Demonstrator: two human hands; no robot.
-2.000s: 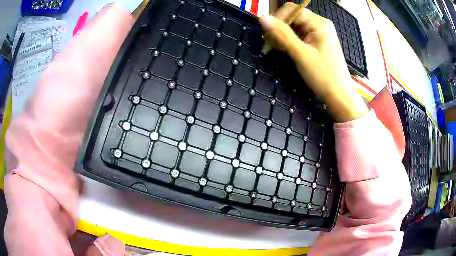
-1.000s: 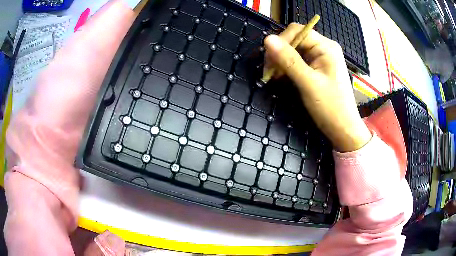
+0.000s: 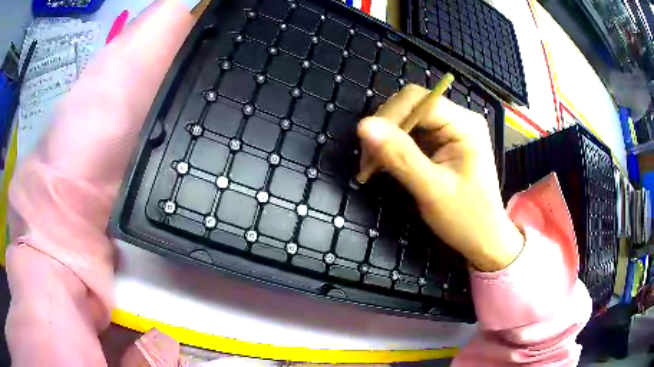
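A large black tray point(image 3: 269, 215) with a grid of squares and raised rim lies in front of me, slightly turned. Small round silvery metal parts point(image 3: 302, 209) sit at the grid crossings. My right hand point(image 3: 430, 165) is over the right half of the tray, gripping a slim tan stick tool point(image 3: 439, 87) between thumb and fingers. The tool's lower tip points down at a crossing near the tray's middle; I cannot tell whether it touches. The hand hides the parts beneath it. My left sleeve runs along the tray's left side; my left hand is out of the picture beyond the top edge.
Another black tray point(image 3: 470, 43) lies beyond the working tray. A tray stack point(image 3: 599, 208) stands at the right. Printed paper point(image 3: 50, 79), a pink marker point(image 3: 117, 26) and a blue parts bin point(image 3: 66, 7) are at upper left. Yellow tape point(image 3: 287, 351) runs along the bench's front edge.
My right hand with the tool has moved toward me and slightly left, from the tray's far edge to near its middle. More of the far right of the tray shows.
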